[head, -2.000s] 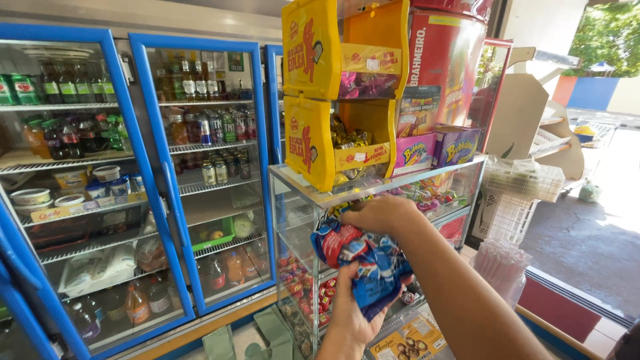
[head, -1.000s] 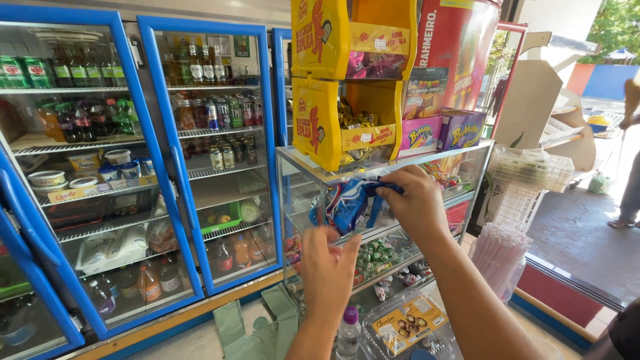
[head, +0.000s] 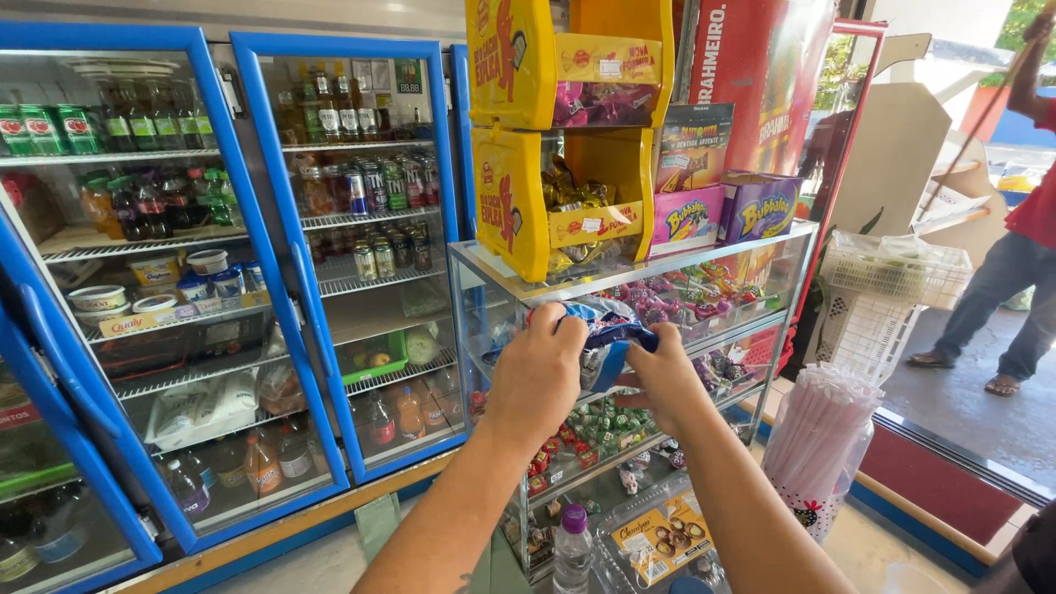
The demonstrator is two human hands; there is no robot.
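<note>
A blue plastic candy bag (head: 604, 342) with red and white print is held between both hands, over the glass display case (head: 528, 289). My left hand (head: 540, 367) grips the bag's upper left edge with bent fingers. Its right edge is pinched by my right hand (head: 664, 371), whose lower fingers spread under the bag. The bag's contents are hidden. Behind it stand two stacked yellow candy dispensers (head: 511, 198). Wrapped candies (head: 606, 425) lie on the case's shelves below.
Blue-framed glass-door refrigerators (head: 445, 247) with drinks are at the left. A jar of wrapped straws (head: 821, 445), a small bottle with a purple cap (head: 573, 549) and a clear plastic box (head: 660, 536) are near my arms. A person (head: 1019, 264) stands outside at the right.
The bag, held low against both hands two seconds ago, is now raised with its top edge gripped from two sides. My left hand has closed on it. A person has come into view at the right.
</note>
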